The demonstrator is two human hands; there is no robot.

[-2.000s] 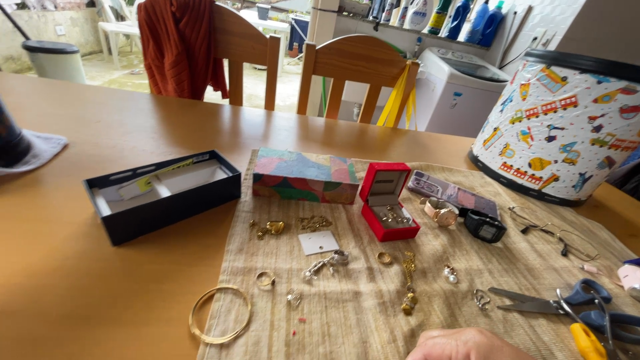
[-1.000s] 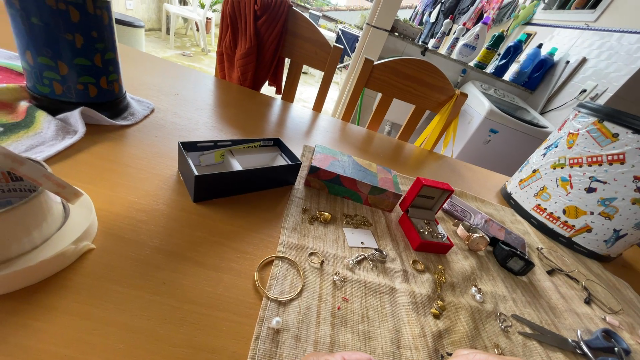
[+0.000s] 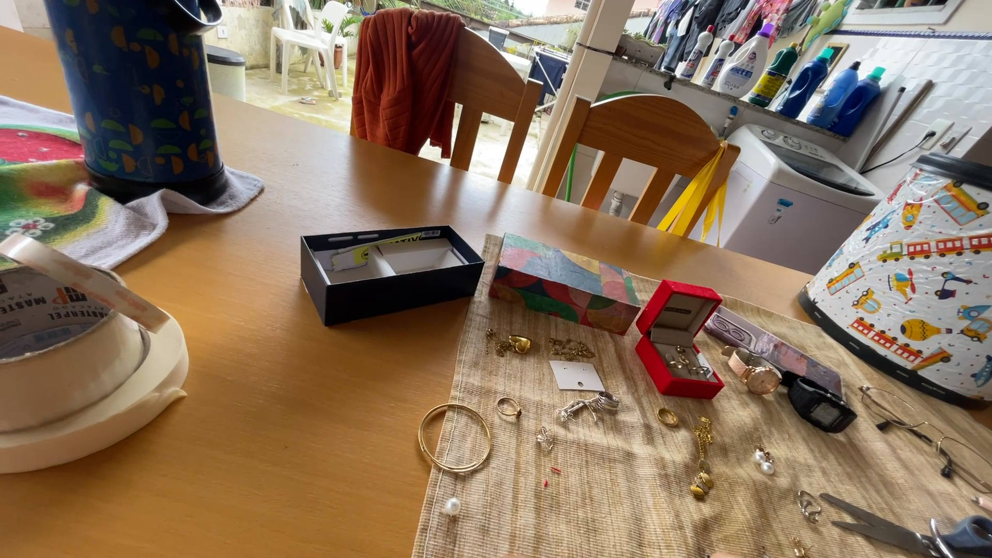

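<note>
Neither hand shows clearly; only slivers of skin touch the bottom edge of the view. On the woven placemat point(image 3: 589, 511) lie gold bangles point(image 3: 455, 438), a pearl point(image 3: 452, 507), rings point(image 3: 508, 408), a white earring card point(image 3: 576, 376), a silver chain piece point(image 3: 589, 406), a gold chain with pendants point(image 3: 701, 457) and pearl earrings point(image 3: 763, 459). An open red jewelry box point(image 3: 679, 339) holds earrings. Beside it are a rose-gold watch point(image 3: 756, 372) and a black digital watch point(image 3: 820, 404). Scissors point(image 3: 883, 527) lie at lower right, near eyeglasses point(image 3: 930, 438).
A dark open box point(image 3: 393, 291) sits left of a patterned box point(image 3: 564, 283). Rolls of tape point(image 3: 77, 364) and a blue patterned container point(image 3: 143, 93) stand at left. A white canister with toy vehicles point(image 3: 914, 271) is at right. Wooden chairs point(image 3: 647, 132) line the far edge.
The view has swung left, bringing the tape rolls and blue container into sight. The hand seen earlier at the bottom edge has mostly dropped out of view. The pearl shows beside the placemat's left edge.
</note>
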